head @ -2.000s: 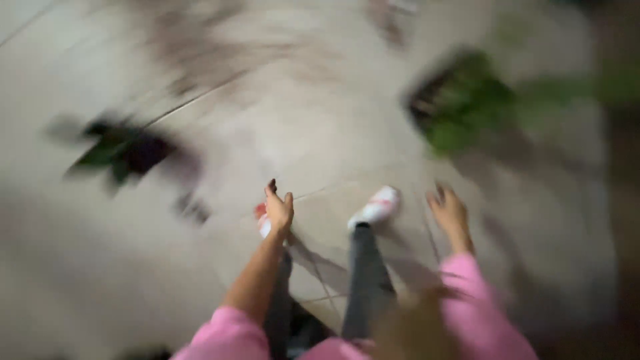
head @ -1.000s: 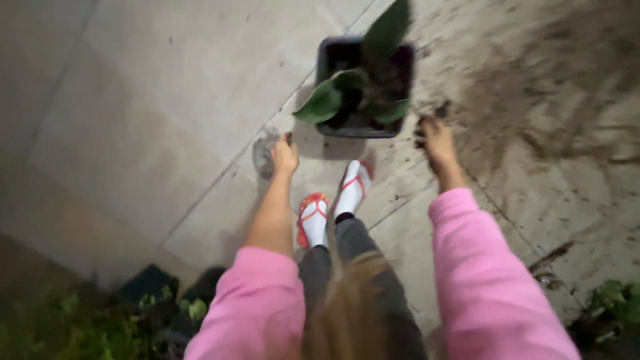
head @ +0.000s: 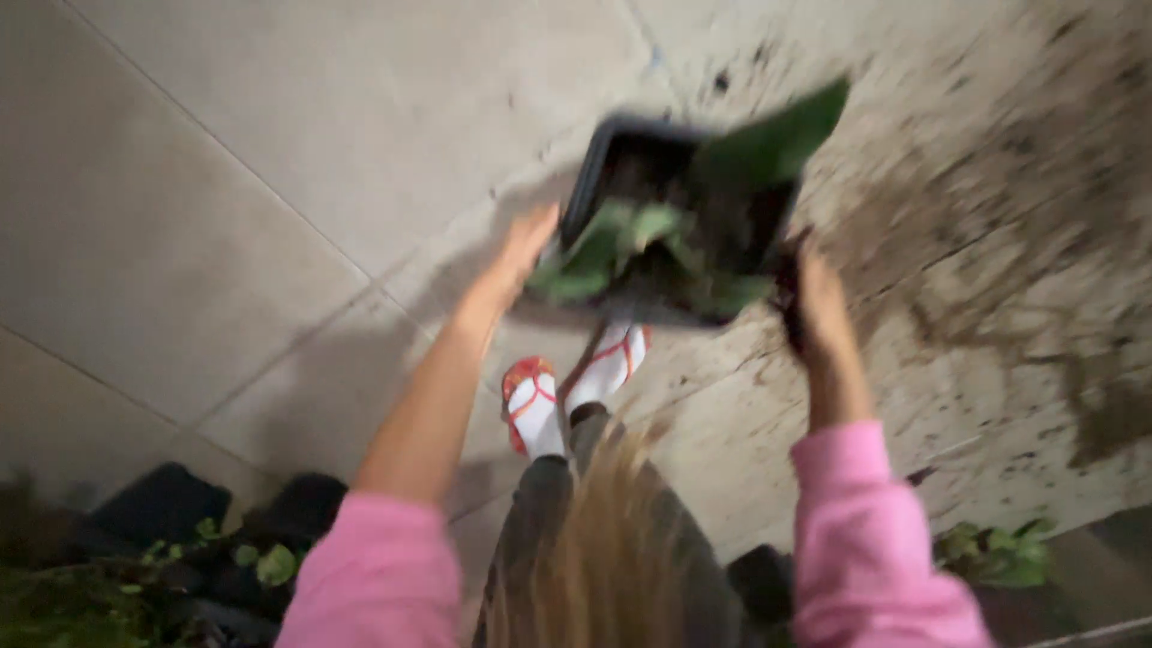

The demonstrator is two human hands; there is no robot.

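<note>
A dark, roughly square plastic plant pot (head: 589, 171) with soil and a broad-leaved green plant (head: 778, 135) is between my two hands, in front of my feet. The fingers of my left hand (head: 522, 247) are against its left side. My right hand (head: 817, 297), dark with soil, is at its right side, and its fingertips are partly hidden. Both hands grip the pot from opposite sides. The pot and leaves are blurred.
Wet, muddy soil (head: 999, 216) is smeared over the floor tiles (head: 252, 117) at right. Dark pots (head: 157, 508) and leafy plants (head: 63, 603) stand at lower left, with another leafy plant (head: 999, 553) at lower right. My feet wear white socks and red flip-flops (head: 531, 405).
One second ago my hands were apart from the pot, near its lower corners. Now they have closed on its two sides. The view has turned.
</note>
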